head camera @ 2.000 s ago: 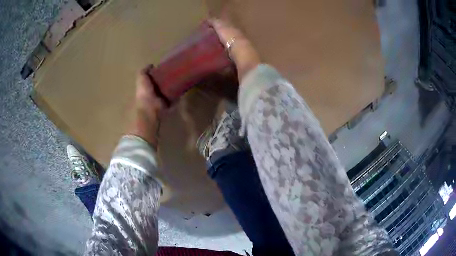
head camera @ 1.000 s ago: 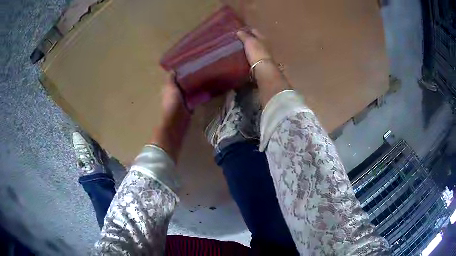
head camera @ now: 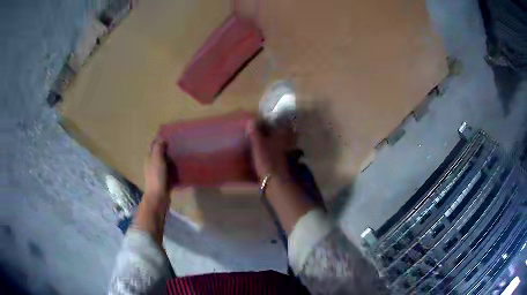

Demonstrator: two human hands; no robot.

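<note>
My left hand (head camera: pixel 157 164) and my right hand (head camera: pixel 263 152) grip a stack of dark-red panels (head camera: pixel 208 151) by its two ends, above the near part of the cardboard. The stack is blurred and shiny on top, and I cannot tell how many panels it holds. A second group of red panels (head camera: pixel 222 57) lies slanted on the cardboard sheet (head camera: pixel 358 69), beyond my hands and apart from the held stack. Both hands are bare.
A dark pallet edge (head camera: pixel 413 118) shows under the cardboard. A grey wire cage (head camera: pixel 445 224) stands at the lower right. My shoes show, one on the cardboard (head camera: pixel 278 102), one beside it at left (head camera: pixel 118 190). A dark object (head camera: pixel 508 34) is at the top right.
The held stack has come back toward my body and turned level, while a group of red panels now lies separately on the cardboard. My view has shifted, and the wire cage shows larger.
</note>
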